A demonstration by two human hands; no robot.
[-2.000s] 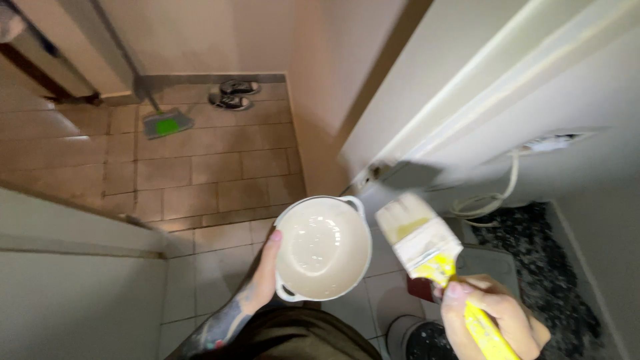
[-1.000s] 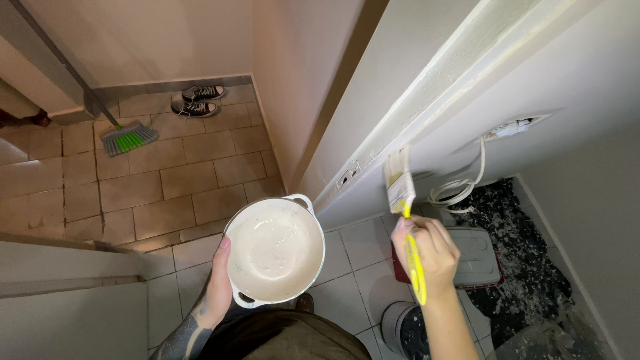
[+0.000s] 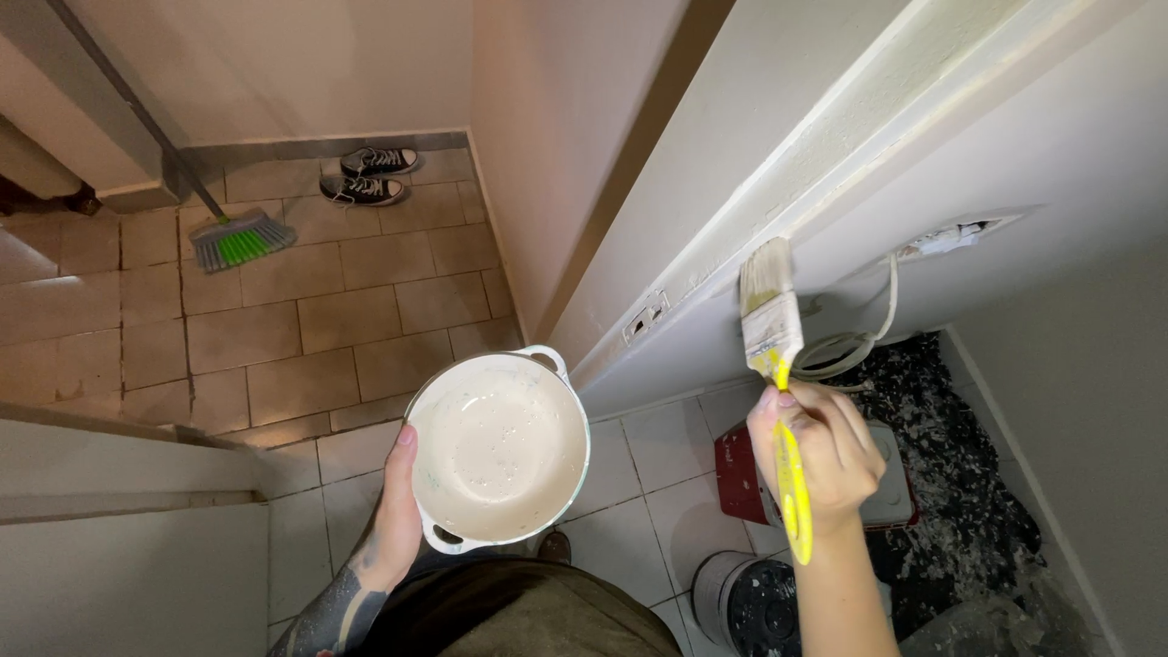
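Note:
My left hand (image 3: pixel 394 516) grips the left rim of a round white two-handled pot (image 3: pixel 500 447), its thumb over the edge. Pale, creamy paint covers the pot's inside, with small bubbles or lumps in it. In my right hand (image 3: pixel 821 452) is a flat paintbrush (image 3: pixel 772 310) with a yellow handle, held bristles up. White paint coats its bristles and ferrule. The bristle tips are at the white door frame (image 3: pixel 821 182), where it meets the wall; whether they touch it is hard to tell.
A strike plate recess (image 3: pixel 646 317) sits in the frame. Coiled white cable (image 3: pixel 844 354) hangs from a wall opening (image 3: pixel 954 237). Below stand a red and white box (image 3: pixel 744 474), a dark-lidded bucket (image 3: pixel 762 602) and speckled black sheeting (image 3: pixel 949 511). A broom (image 3: pixel 242 239) and black sneakers (image 3: pixel 363 189) lie beyond.
The brush has gone from beside the pot, where it was two seconds ago, up to the door frame. My left hand still holds the pot. The view has shifted somewhat.

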